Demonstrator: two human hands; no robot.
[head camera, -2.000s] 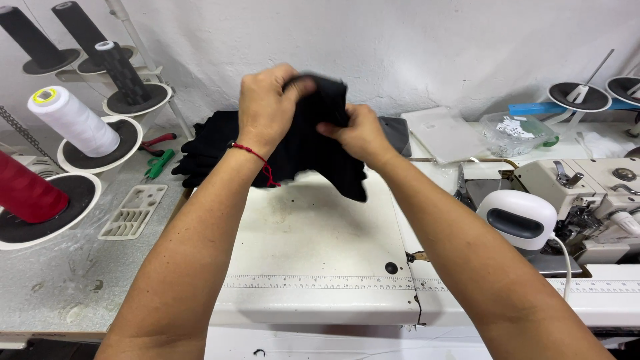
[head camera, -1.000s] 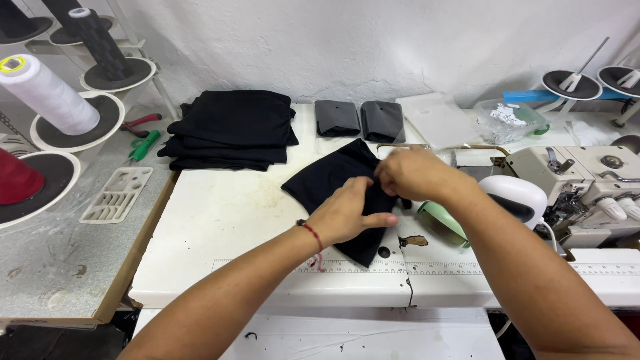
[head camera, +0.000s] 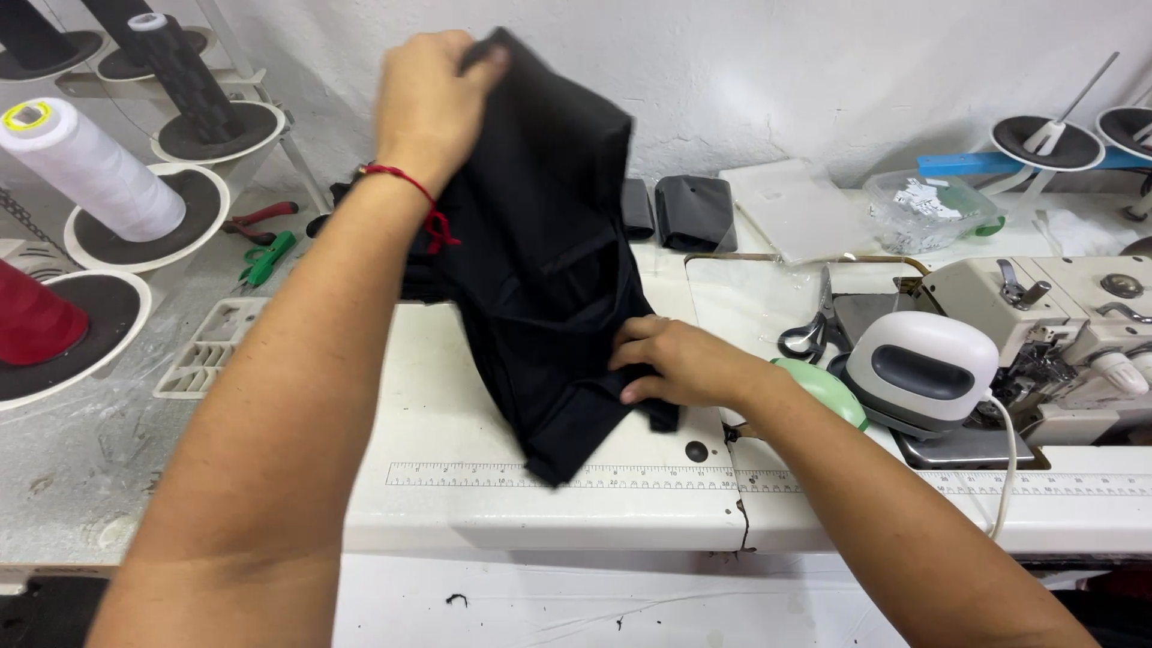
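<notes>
A black cloth garment (head camera: 549, 234) hangs between my hands over the white sewing table (head camera: 423, 405). Its upper edge is pinched in my left hand (head camera: 432, 99), which is raised near the wall and wears a red string bracelet (head camera: 414, 193). Lower down, my right hand (head camera: 675, 360) rests against the right side of the cloth, fingers curled at its edge; whether it grips the cloth is not clear. The garment's lower corner reaches the printed ruler strip (head camera: 432, 474). Behind it, the black cloth pile (head camera: 423, 274) is mostly hidden.
Thread cones (head camera: 99, 171), green-handled snips (head camera: 267, 261) and a plastic tray (head camera: 211, 351) lie left. Dark folded packets (head camera: 695, 213) sit behind. Right are scissors (head camera: 807, 333), a green object (head camera: 819, 391), a small white press iron (head camera: 922, 369), a clear tub (head camera: 936, 211) and a sewing machine (head camera: 1071, 333).
One second ago the black cloth lay on the table under both hands; now my left hand has lifted its upper part. My right hand has stayed low beside it.
</notes>
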